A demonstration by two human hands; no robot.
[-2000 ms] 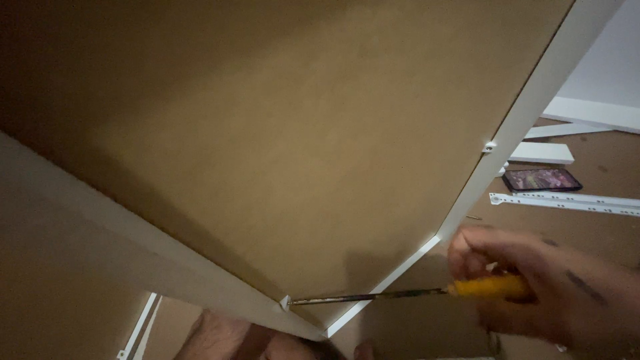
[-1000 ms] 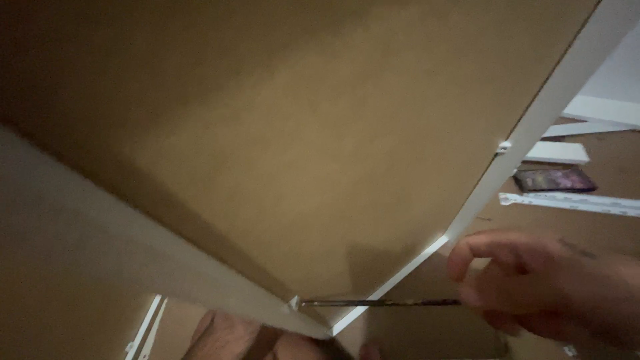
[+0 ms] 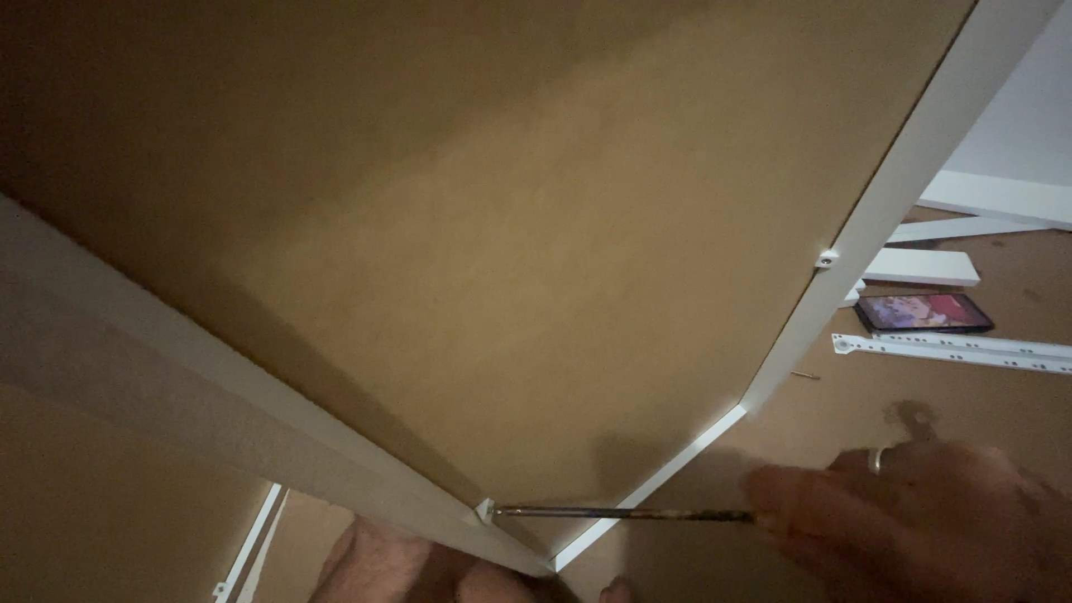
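My right hand (image 3: 913,519), with a ring on one finger, is closed around a screwdriver at the lower right; its fingers hide the handle. The thin dark shaft (image 3: 628,513) runs left, its tip at a small white clip (image 3: 485,511) on the pale frame edge (image 3: 368,435). This edge borders a large brown backing panel (image 3: 519,276). A similar clip with a screw (image 3: 827,260) sits on the right edge. Bare skin (image 3: 377,561) shows below the frame; whether it is my left hand or a leg, I cannot tell.
On the brown floor to the right lie white boards (image 3: 921,266), a phone (image 3: 925,311) with a lit screen, white metal drawer runners (image 3: 955,350) and a small screw (image 3: 806,376). Another panel edge with a clip (image 3: 220,589) stands at the lower left.
My right hand has turned around the screwdriver; its yellow handle showed two seconds ago and is now covered. The tip stays at the same clip.
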